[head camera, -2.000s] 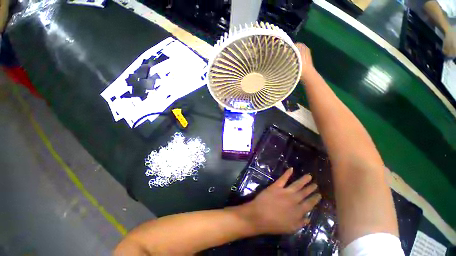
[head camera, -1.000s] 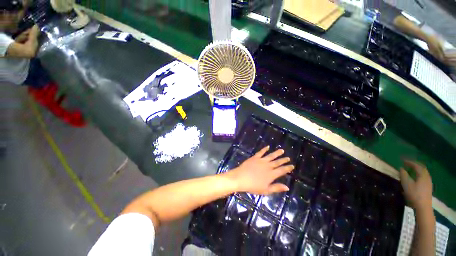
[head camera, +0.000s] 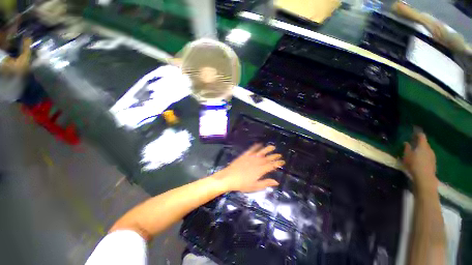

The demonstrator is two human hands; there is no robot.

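Observation:
A large glossy black blister tray (head camera: 331,207) lies on the bench in front of me. My left hand (head camera: 253,168) rests palm down on its left part, fingers spread, holding nothing. My right hand (head camera: 420,155) is at the tray's far right corner, beside the belt edge; it is blurred and I cannot tell whether its fingers hold anything. A white sheet (head camera: 451,233) lies right of the tray, partly hidden by my right forearm. The frame is blurred, so the pocket contents cannot be told.
A pale heap of small white pieces (head camera: 166,149), a yellow-orange item (head camera: 170,117), a lit phone (head camera: 214,122) and a fan (head camera: 210,71) stand left and behind. White paper (head camera: 155,96) lies farther left. Another black tray (head camera: 331,85) is on the green belt. Other people's arms show at both upper corners.
My right arm came back from reaching past the fan to the tray's right side. A black tray came into view on the belt. My left hand stayed on the near tray. The view has shifted.

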